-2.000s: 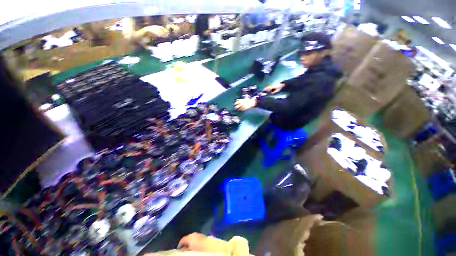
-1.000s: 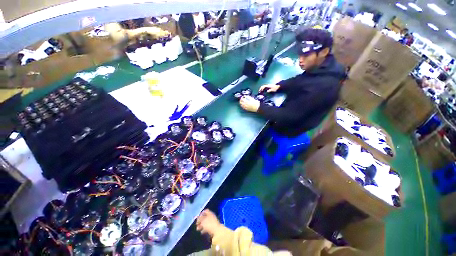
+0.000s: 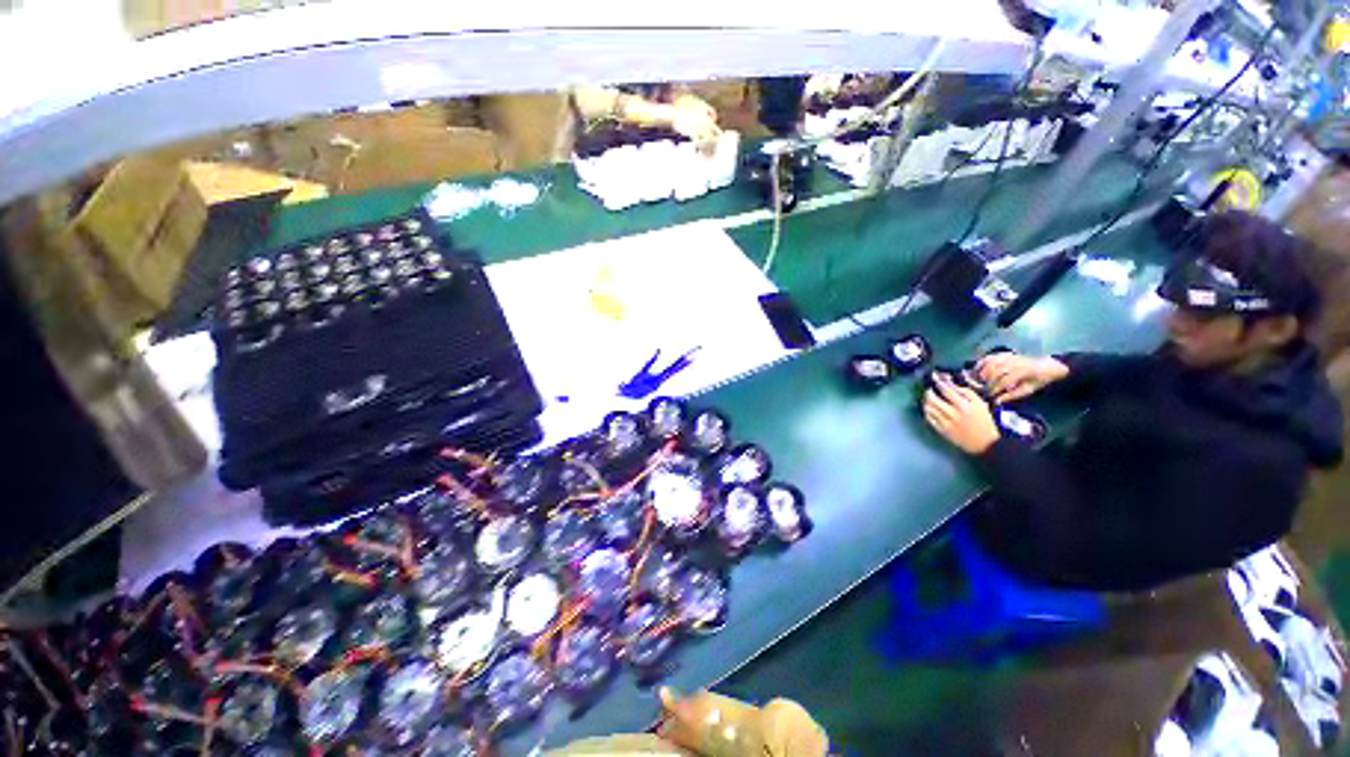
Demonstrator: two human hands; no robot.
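Many black round units with silvery faces and red-orange wires (image 3: 412,695) lie in a dense pile along the bench in front of me. Several rounds (image 3: 740,510) sit at the pile's right end with no visible wires. My right hand (image 3: 693,719) is small and blurred at the bottom edge, beside the pile's near right side, with a yellowish sleeve to its right. Its fingers are too unclear to tell whether it holds anything. My left hand is not in view. A blue-handled tool (image 3: 656,374) lies on the white sheet (image 3: 689,281) behind the pile.
Stacked black trays (image 3: 385,399) stand behind the pile, the top one holding rows of small rounds. A person (image 3: 1170,444) in dark clothes handles similar rounds at the bench's right. A blue stool (image 3: 985,599), white parts (image 3: 1221,717), an open carton (image 3: 148,229) and an overhead shelf (image 3: 489,67) also show.
The view has swung to the right and sharpened since the first frame. My right hand shows lower at the picture's bottom edge than a second ago. The other person's hands remain on the rounds.
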